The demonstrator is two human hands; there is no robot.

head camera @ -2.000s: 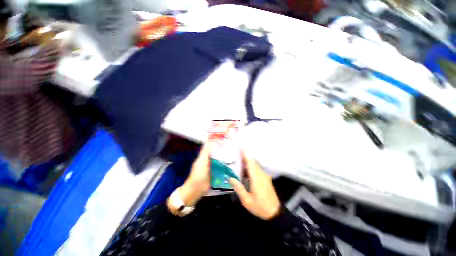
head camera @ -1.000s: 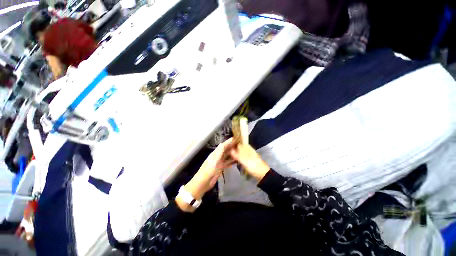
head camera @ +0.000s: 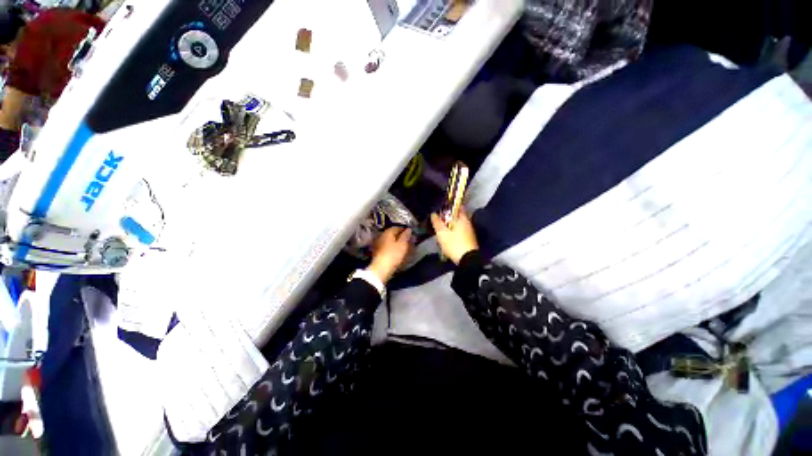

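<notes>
My right hand (head camera: 458, 237) grips a gold-edged smartphone (head camera: 457, 189), held edge-on beside the sewing table's front edge. My left hand (head camera: 391, 253), with a pale band at the wrist, reaches to a crinkled, patterned bag-like item (head camera: 388, 214) below the table edge. Its fingertips are at that item; whether they grip it is unclear. A navy panel (head camera: 588, 134) and a white striped panel (head camera: 659, 232) lie to the right of my right hand.
A white JACK sewing machine (head camera: 107, 183) stands at the left, with a dark control panel (head camera: 169, 58). A decorated clip-like item (head camera: 230, 138) lies on the white surface. More striped cloth (head camera: 209, 374) hangs at lower left. A person's red clothing (head camera: 53, 53) shows at upper left.
My hands, together around the phone before, have parted. The phone stays in my right hand, and my left hand has moved to the item under the table edge. The view has shifted closer to the machine.
</notes>
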